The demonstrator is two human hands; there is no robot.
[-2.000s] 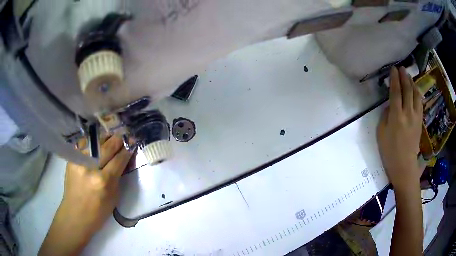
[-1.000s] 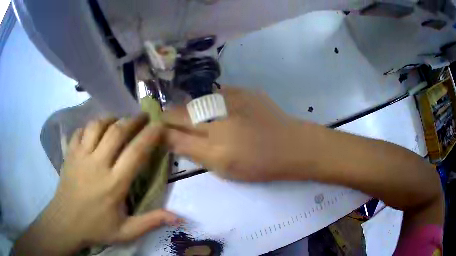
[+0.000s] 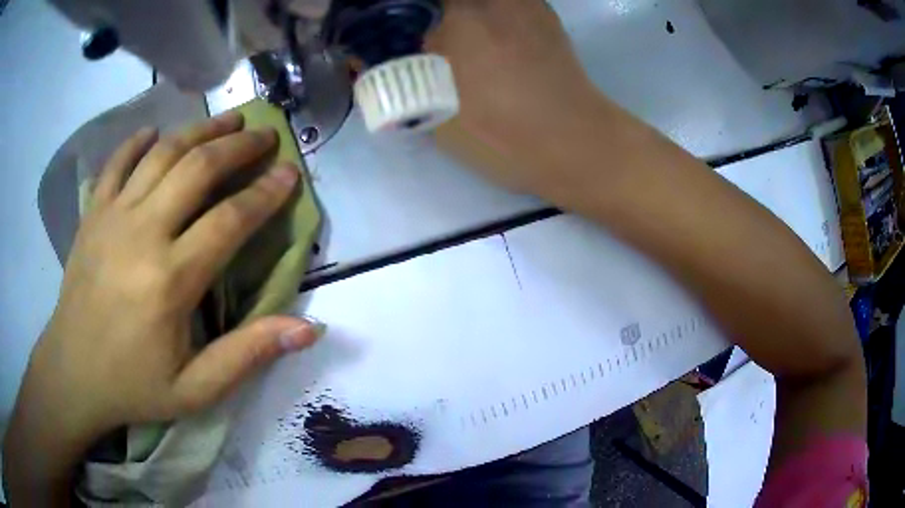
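An olive-khaki garment piece (image 3: 288, 238) lies from the needle down toward the lower left, bunched at its lower end. Its upper tip is at the shiny presser foot (image 3: 276, 79). My left hand (image 3: 179, 248) lies spread on the cloth, fingertips just below the foot, thumb out on the table side. A grey-mauve cloth part (image 3: 74, 189) shows left of my fingers. My right hand (image 3: 486, 79) is behind the ribbed white tension dial (image 3: 407, 91), near the machine head; its fingers are hidden, so I cannot tell what they touch.
The machine head (image 3: 169, 35) fills the upper left. The white table (image 3: 447, 347) has a printed ruler edge and a dark-rimmed worn brown patch (image 3: 365, 448). A yellow parts tray (image 3: 873, 198) stands at the far right. My legs show below the table edge.
My left hand has come from the needle onto khaki cloth now at the foot. My right hand has moved from the far right, across the cloth near the needle, then up behind the dial.
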